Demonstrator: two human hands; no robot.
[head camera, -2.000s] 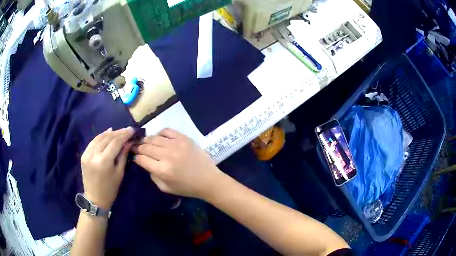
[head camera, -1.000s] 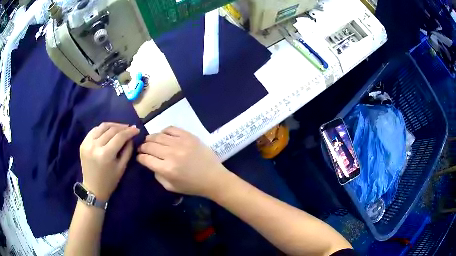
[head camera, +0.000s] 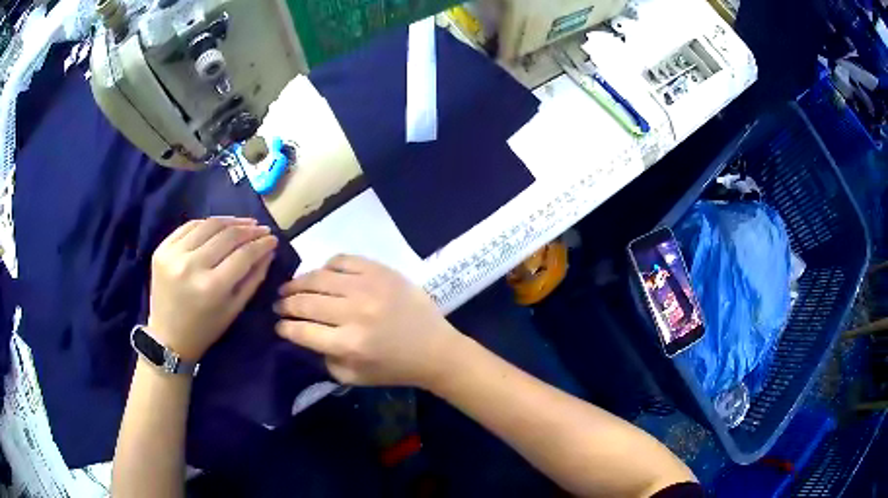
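Note:
A large dark navy fabric panel (head camera: 88, 253) spreads left of the sewing machine head (head camera: 185, 78) and over the lap. My left hand (head camera: 209, 277) rests on the panel with its fingertips bent at the cloth near the right edge. My right hand (head camera: 360, 321) lies just right of it, fingertips on the same edge; its thumb is hidden. Both hands hold the fabric edge, a small gap between them. The presser foot (head camera: 234, 167) is above my left hand, beside a bright blue curved guide (head camera: 266, 170).
Right of the head lies a navy piece (head camera: 438, 185) with a white strip (head camera: 422, 88). A blue pen (head camera: 623, 109) and metal-item tray (head camera: 686, 73) sit on the white table (head camera: 574, 160). A phone (head camera: 668, 292) rests on the blue basket (head camera: 837, 292) beside the table.
The fingertips have moved apart along the fabric edge, my left hand slightly up. The edge pinched up earlier now lies flatter. The view has shifted slightly.

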